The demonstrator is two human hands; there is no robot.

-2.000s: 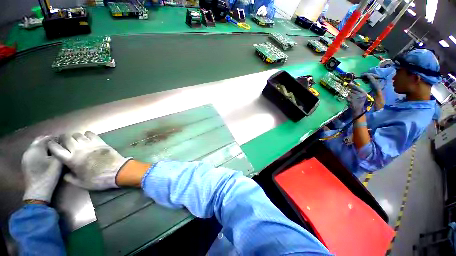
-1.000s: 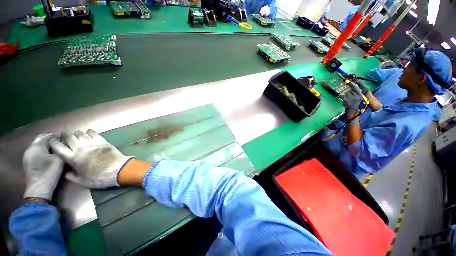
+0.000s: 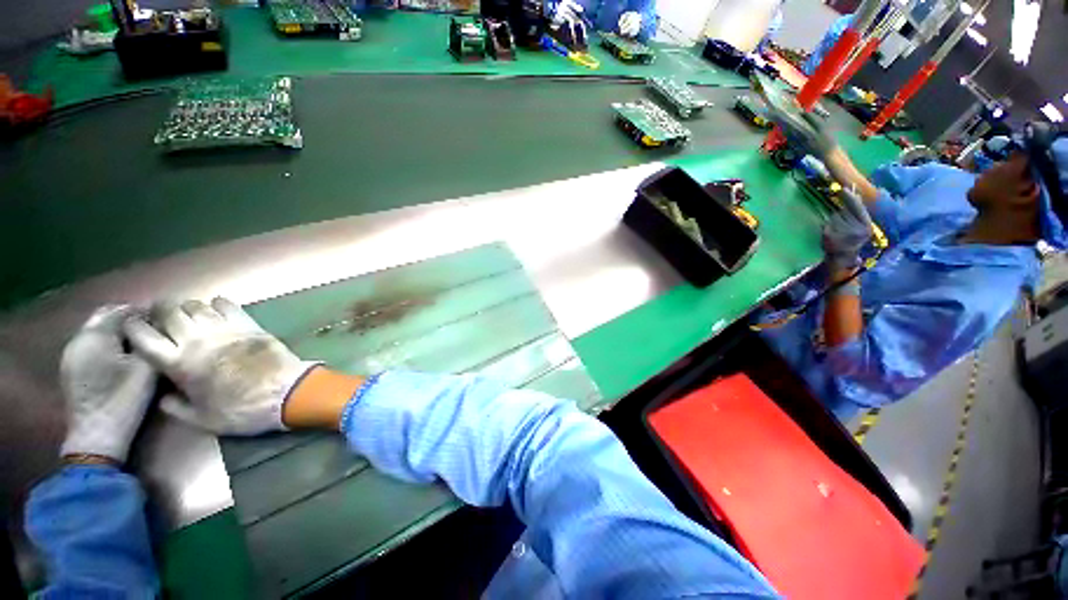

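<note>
My left hand (image 3: pixel 105 384), in a whitish knit glove, rests at the far left on the metal plate (image 3: pixel 187 475). My right hand (image 3: pixel 234 369), in a whitish glove with a grey smudge on its back, lies beside it, its fingers touching and partly over my left hand. No object shows in either hand; the palms are hidden. The dull green work mat (image 3: pixel 410 352), with parallel lines and a brown stain, lies to the right of my hands and partly under my right hand and sleeve.
A circuit board (image 3: pixel 230 115) lies on the conveyor belt (image 3: pixel 387 152), with others further right. A black parts bin (image 3: pixel 691 225) holds pale items. A red sheet (image 3: pixel 785 486) lies in a black bin at lower right. A person in light blue works at right beside orange-red posts (image 3: pixel 837 65).
The circuit board on the belt has shifted slightly right in view. The person at right has reached a gloved hand towards the belt, near a board. My hands have stayed together on the plate.
</note>
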